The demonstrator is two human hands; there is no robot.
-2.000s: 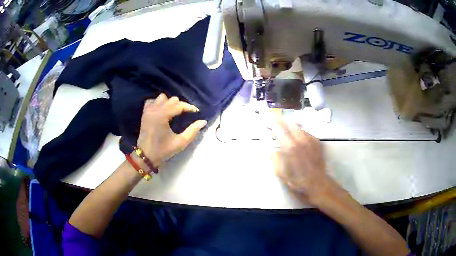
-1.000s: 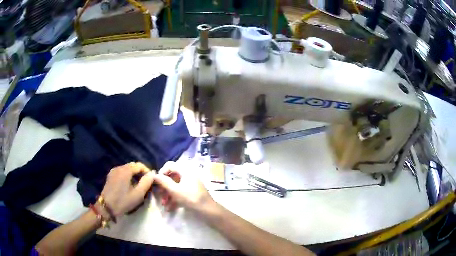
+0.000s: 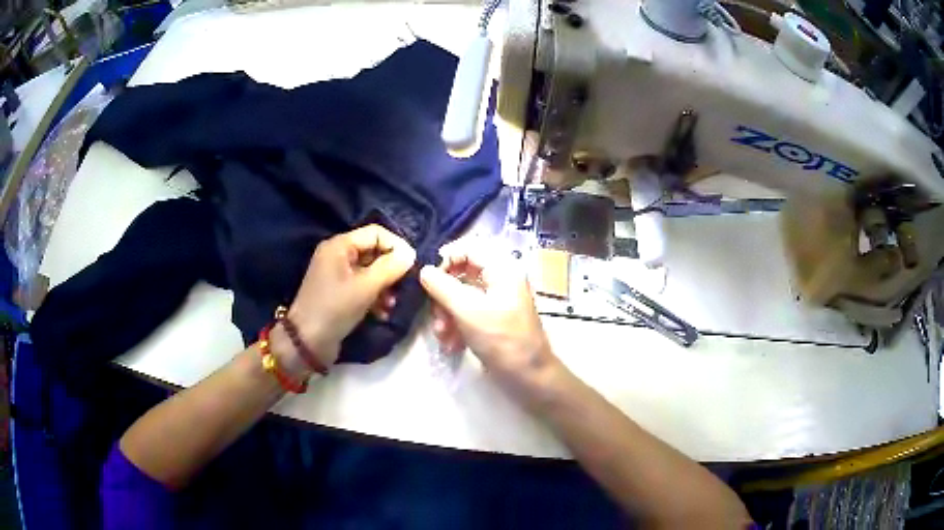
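Observation:
The dark navy garment [image 3: 300, 155] is spread on the white table left of the needle, with two long parts reaching left. My left hand [image 3: 347, 290] pinches its edge between thumb and fingers. My right hand [image 3: 492, 311] pinches the same edge close beside it, fingertips nearly touching. The pinched spot is left of and slightly below the presser foot [image 3: 527, 210]. The thread snips [image 3: 657, 313] lie on the table right of the needle, beside an orange-tan patch [image 3: 553, 273].
The cream ZOJE machine head [image 3: 704, 88] spans the upper right. A white lever [image 3: 468, 98] hangs at its left end. A dark square plate [image 3: 580, 224] and a white fitting [image 3: 649, 223] sit right of the needle. Dark cloth [image 3: 414, 481] hangs below the table's front edge.
My right hand has moved left from near the needle to the garment edge beside my left hand. The snips now show on the table. The camera view has shifted between frames.

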